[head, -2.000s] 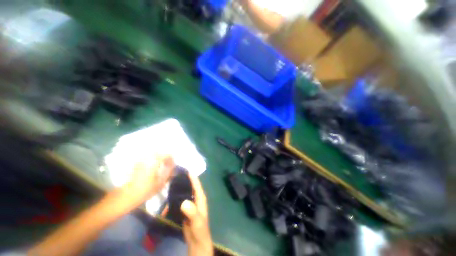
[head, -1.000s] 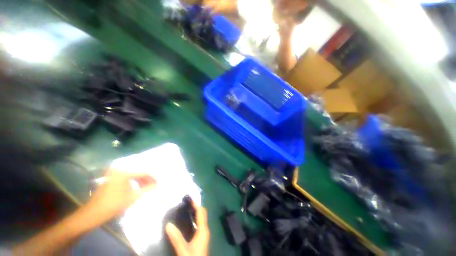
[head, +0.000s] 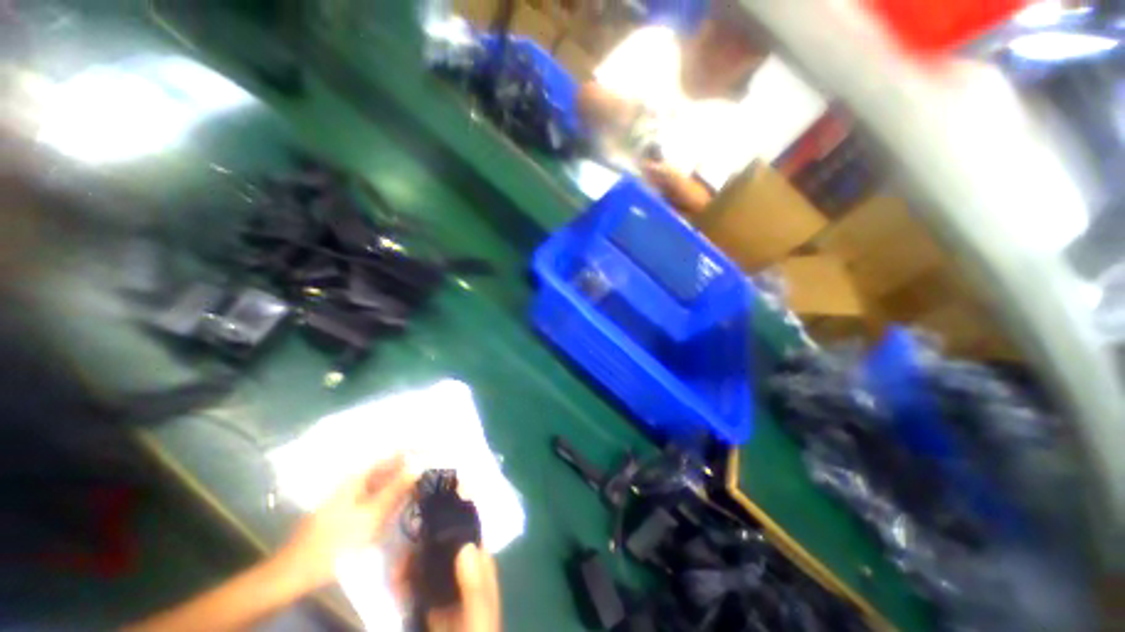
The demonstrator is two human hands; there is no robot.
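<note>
My right hand (head: 479, 590) holds a black power adapter (head: 444, 543) upright at the bottom centre, its dark cord bundled at the top. My left hand (head: 352, 512) is just left of the adapter, fingers near the cord; blur hides whether they touch it. Under and behind both hands lies a glaring white stack (head: 407, 426), perhaps bags or sheets. A heap of loose black adapters and cords (head: 691, 556) lies to the right on the green bench.
An empty-looking blue bin (head: 642, 321) stands beyond the stack. Another dark heap (head: 339, 266) lies at the left. Shiny bagged units (head: 913, 432) lie at the right. Brown cartons (head: 765, 216) and a person (head: 666, 111) are beyond. A yellowish divider strip (head: 802, 549) crosses the bench.
The left hand was over the stack, away from the adapter, one second ago and is now beside it. The adapter now stands more upright with its cord bundle showing. The view has shifted slightly.
</note>
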